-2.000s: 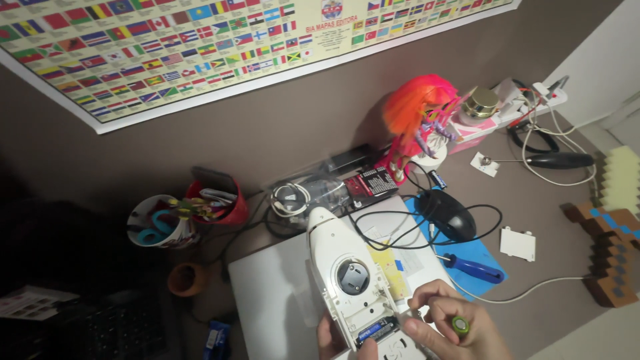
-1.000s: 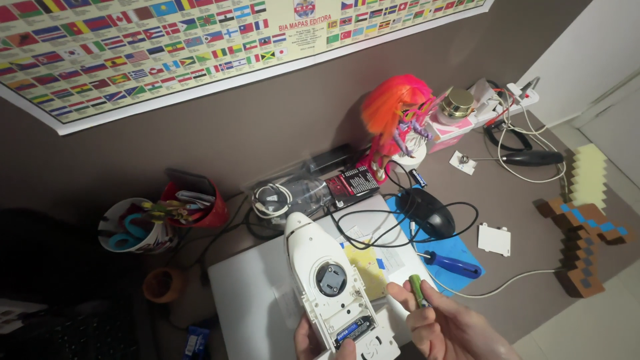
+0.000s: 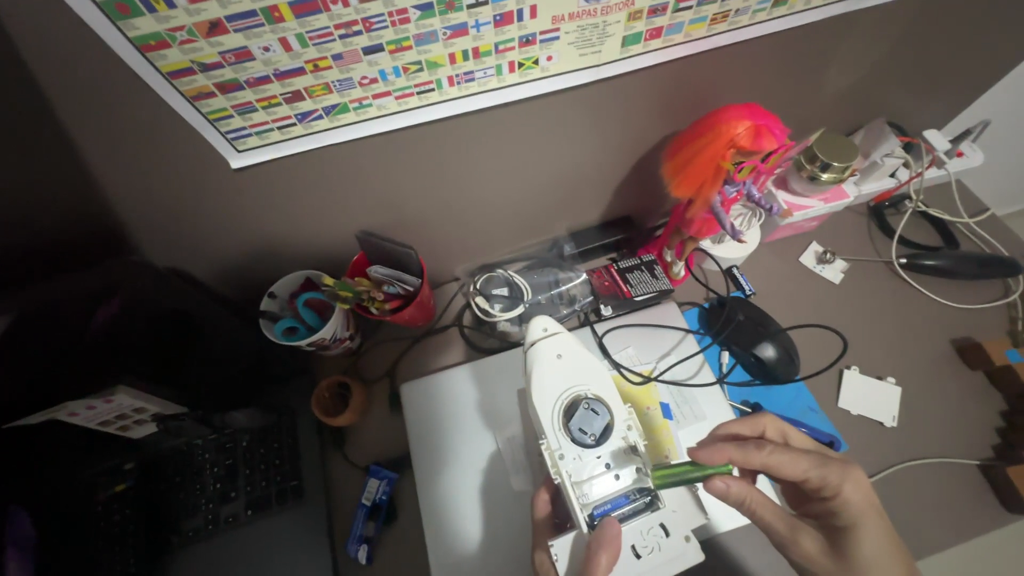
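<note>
My left hand (image 3: 596, 544) holds a white plastic battery-powered device (image 3: 572, 376) from below, its thumb by the open battery compartment. One blue battery (image 3: 622, 508) lies in that compartment. Between the thumb and fingers of my right hand (image 3: 792, 488) is a green battery (image 3: 690, 474), its far end at the compartment's right edge; whether it touches is unclear. A white battery cover (image 3: 870, 396) lies apart on the desk, at the right.
A closed silver laptop (image 3: 456, 424) lies beneath the device. Around it are a black mouse (image 3: 748, 340) with its cable, a blue-handled screwdriver (image 3: 800, 428), a doll (image 3: 720, 184), two pen cups (image 3: 400, 292), and a dark keyboard (image 3: 232, 480) at the left.
The green battery, held more upright before, now lies nearly level beside the device's battery compartment. My left hand still holds the device.
</note>
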